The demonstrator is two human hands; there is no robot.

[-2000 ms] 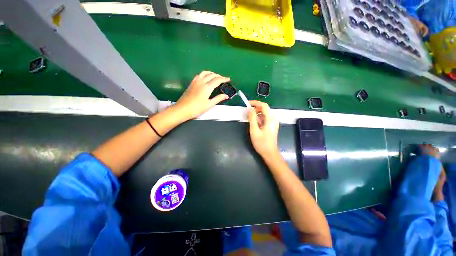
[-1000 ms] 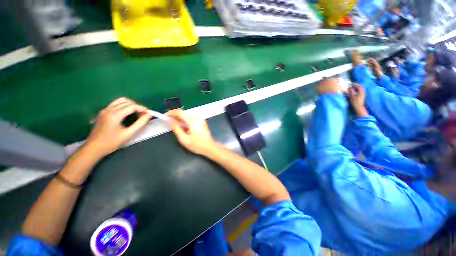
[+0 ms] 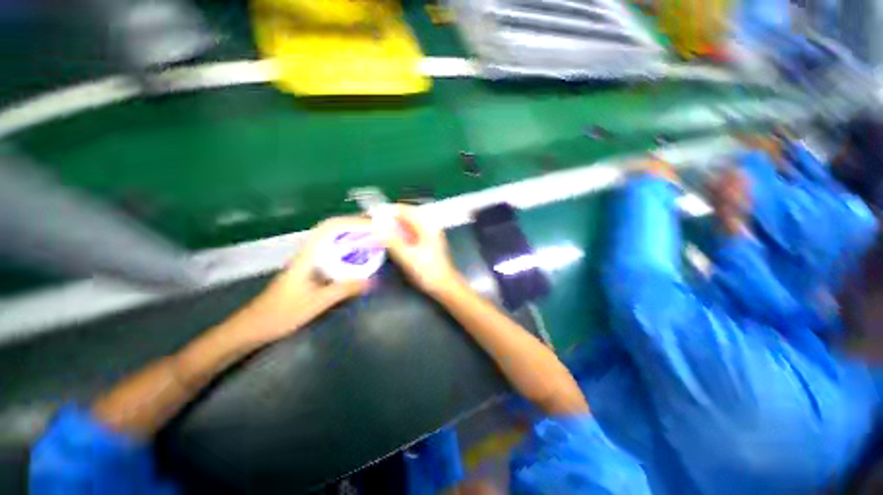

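Note:
The picture is blurred. My left hand (image 3: pixel 302 282) holds the small round white tub (image 3: pixel 352 254) with the purple label over the pale rail (image 3: pixel 223 259) at the belt's near side. My right hand (image 3: pixel 420 253) is at the tub's right side, its fingers bent close to the rim. A whitish thing (image 3: pixel 368 199) shows just beyond these fingers; I cannot tell what it is or whether my right hand grips it. Dark watch cases lie on the green belt, one beyond my hands (image 3: pixel 470 162) and another farther right (image 3: pixel 595 133).
A black smartphone (image 3: pixel 511 255) lies on the bench (image 3: pixel 290 396) right of my hands. A yellow tray (image 3: pixel 339 48) and clear blister trays (image 3: pixel 562 37) stand across the belt. A grey post (image 3: pixel 87 222) is at left. People in blue smocks (image 3: pixel 716 338) sit at right.
The tub has gone from the bench into my left hand, which no longer shows a watch case. The white stick no longer shows clearly. The view has swung to the right since the oldest frame.

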